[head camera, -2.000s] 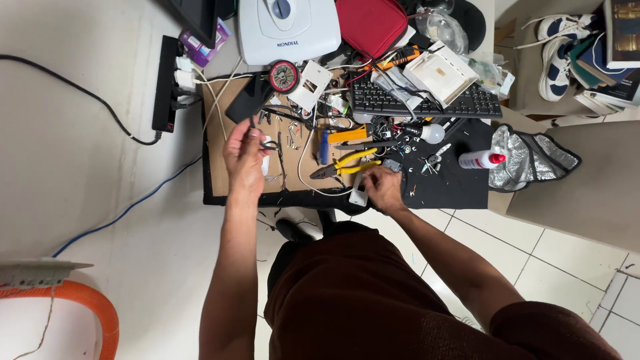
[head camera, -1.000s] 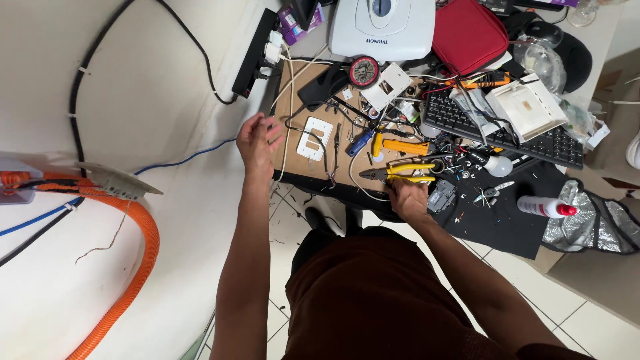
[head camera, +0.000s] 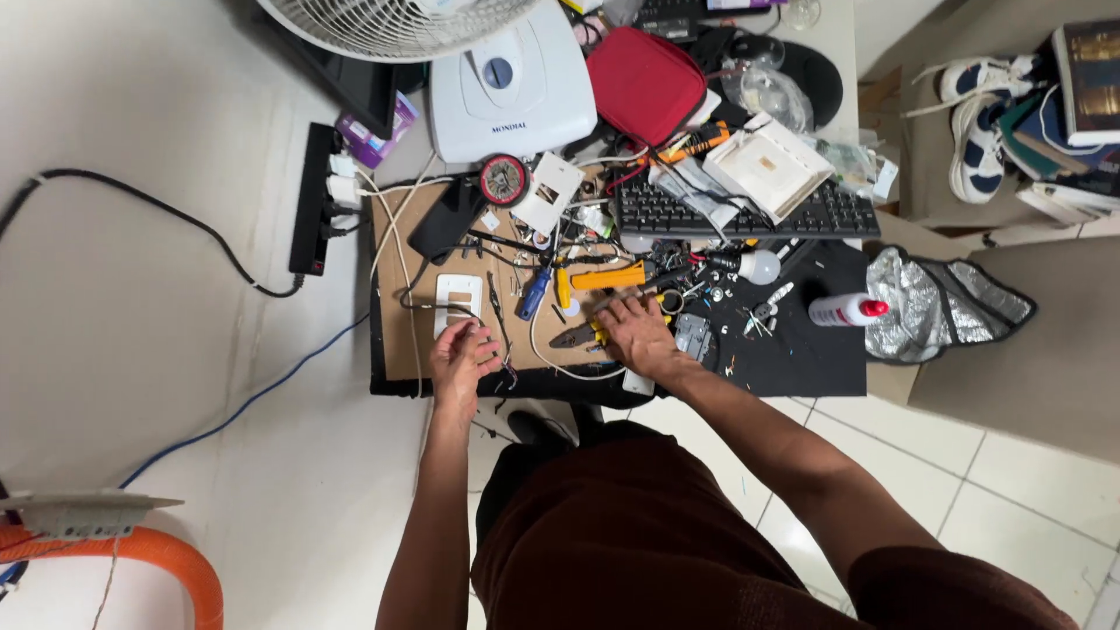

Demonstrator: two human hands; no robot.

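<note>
My left hand is at the lower edge of a white wall-switch faceplate, fingers curled; whether it holds something small cannot be told. My right hand lies palm down over yellow-handled pliers, whose dark jaws point left; whether its fingers grip them is hidden. Above that hand are an orange-yellow tool handle and a small yellow screwdriver. A blue screwdriver lies between the hands. A grey plastic module sits just right of my right hand.
Behind are a black phone, a solder reel, a keyboard under a white box, a red case and a fan. A light bulb and a red-capped bottle lie right. A power strip is left.
My left hand has moved from beside the board to the faceplate's lower edge. My right hand, lower at the pliers' handles before, now lies over them. The view has shifted.
</note>
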